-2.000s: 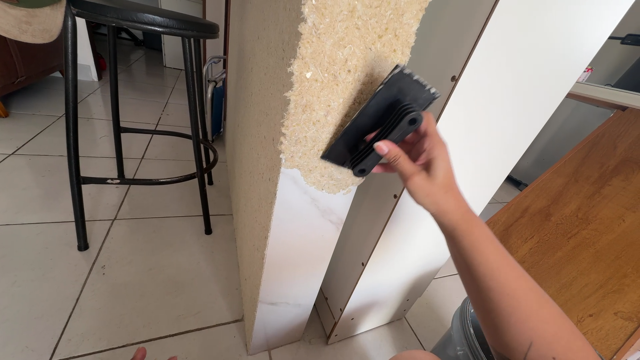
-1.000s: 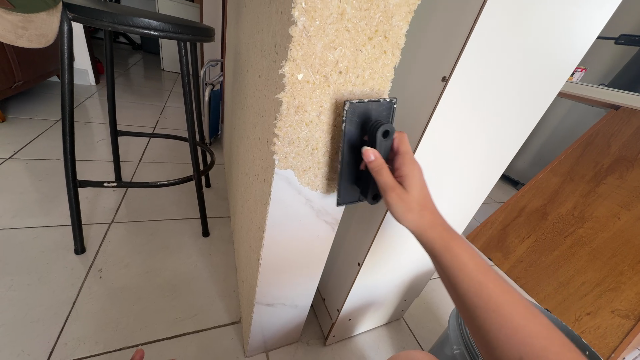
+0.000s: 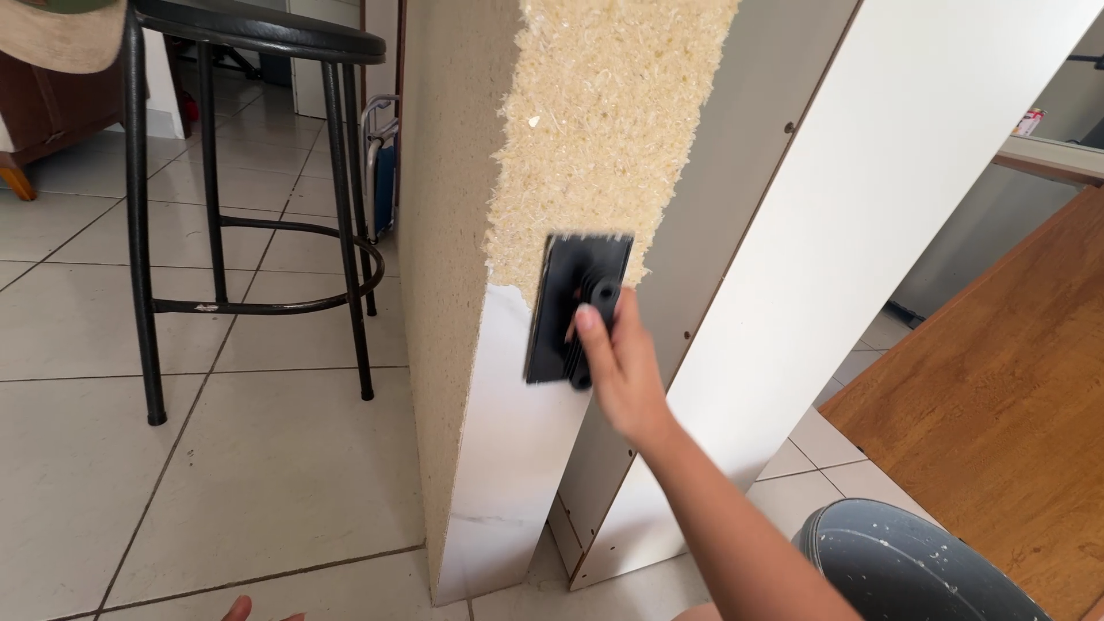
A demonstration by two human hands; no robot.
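My right hand (image 3: pixel 617 358) grips the handle of a black plastic float (image 3: pixel 561 310). The float stands upright, its flat plate against the narrow face of a column, where a beige, flaky coating (image 3: pixel 612 112) meets the smooth white marble-patterned surface (image 3: pixel 509 457) below. The coating's edges are ragged. The column's left side (image 3: pixel 453 216) carries a finer, speckled beige finish. Of my left hand (image 3: pixel 250 611) only fingertips show at the bottom edge, away from the column; whether it holds anything is hidden.
A black round stool (image 3: pixel 259 34) stands on the tiled floor at left. White panels (image 3: pixel 828 216) with screw holes lean close to the column's right. A wooden surface (image 3: pixel 992 388) lies at far right. Near my right forearm is a dark grey bucket (image 3: pixel 906 552) with white specks.
My right hand has moved the float down the column, from the coated part to the coating's lower edge. The float has turned from slanted to nearly upright. More of the bucket shows.
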